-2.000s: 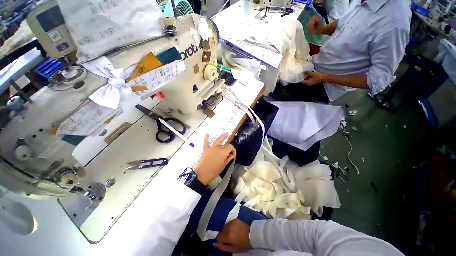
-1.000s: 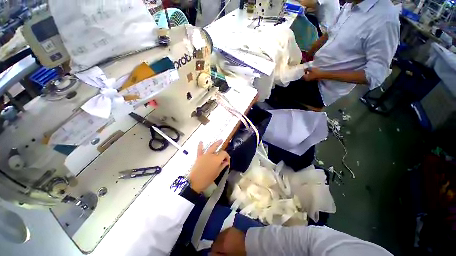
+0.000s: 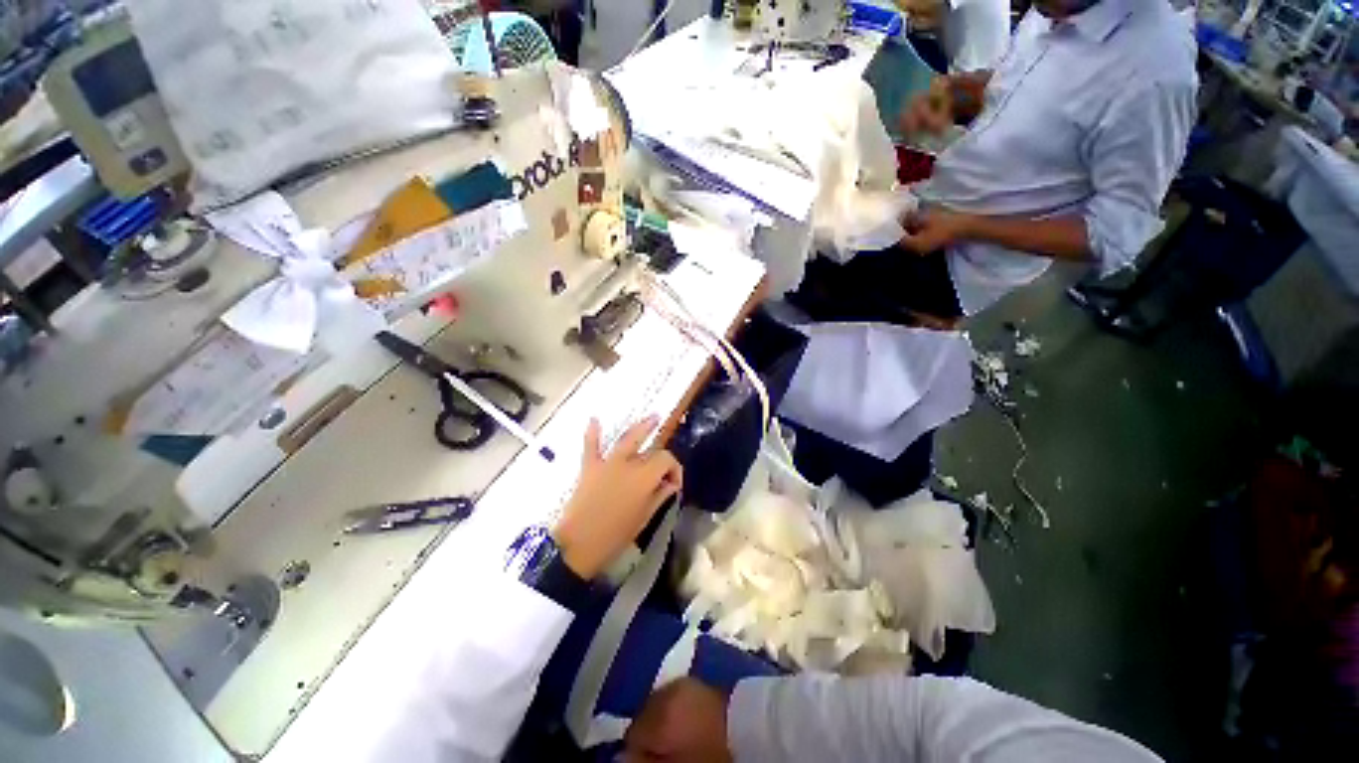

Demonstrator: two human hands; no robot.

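A long pale fabric strip (image 3: 608, 659) hangs from the table edge down to my lap. My left hand (image 3: 614, 504) lies on the printed ruler at the edge, fingers spread forward, and pins the strip's upper part at the edge. My right hand (image 3: 678, 723) is low over the lap, cut off by the bottom edge and dark. Its fingers look curled at the strip's lower part; the fingertips are hard to see. A ruffled heap of cream strips (image 3: 790, 574) lies to the right of the table edge.
Black scissors (image 3: 480, 410), a white pen (image 3: 499, 415) and snips (image 3: 410, 514) lie on the machine bed. The white machine head (image 3: 522, 254) carries papers and a white bow (image 3: 306, 283). A thin tape (image 3: 730, 350) hangs over the edge. Another person (image 3: 1043, 149) sits at the upper right.
The view has shifted slightly. My right hand sits lower in the picture than two seconds ago. My left hand stays at the table edge. The other person's hands have moved.
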